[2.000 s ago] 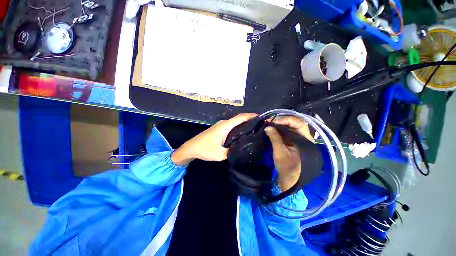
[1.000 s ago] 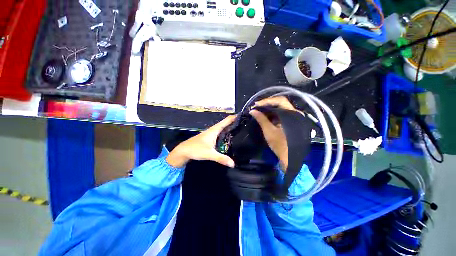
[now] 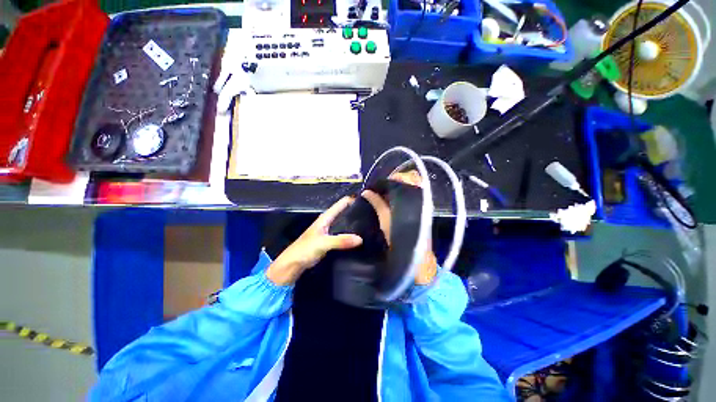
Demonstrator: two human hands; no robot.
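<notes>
A black over-ear headset (image 3: 406, 224) is held over the lap at the bench edge, blurred by motion. Two clear arched headband tubes (image 3: 460, 212) stand out on its right side. My left hand (image 3: 315, 241) grips the ear cup at the headset's left side, thumb in front and fingers behind. My right hand (image 3: 381, 206) holds the headset from within and behind the headband; it is partly hidden by the band and tubes. The lower ear cup (image 3: 357, 283) hangs below my hands. The inside of the held cup cannot be made out.
Behind lie a paper sheet (image 3: 298, 137), a white-grey tester (image 3: 314, 59) and a white cup of screws (image 3: 458, 110). A long black electric screwdriver (image 3: 510, 122) lies right. A black parts tray (image 3: 149, 94) and red bin (image 3: 51, 86) are left. A blue crate (image 3: 557, 322) is at lower right.
The headset has turned, so its tubes now look narrower, and it has shifted left. Circuit parts seen in the left-held cup a second ago no longer show. The view has moved, showing more of the tester.
</notes>
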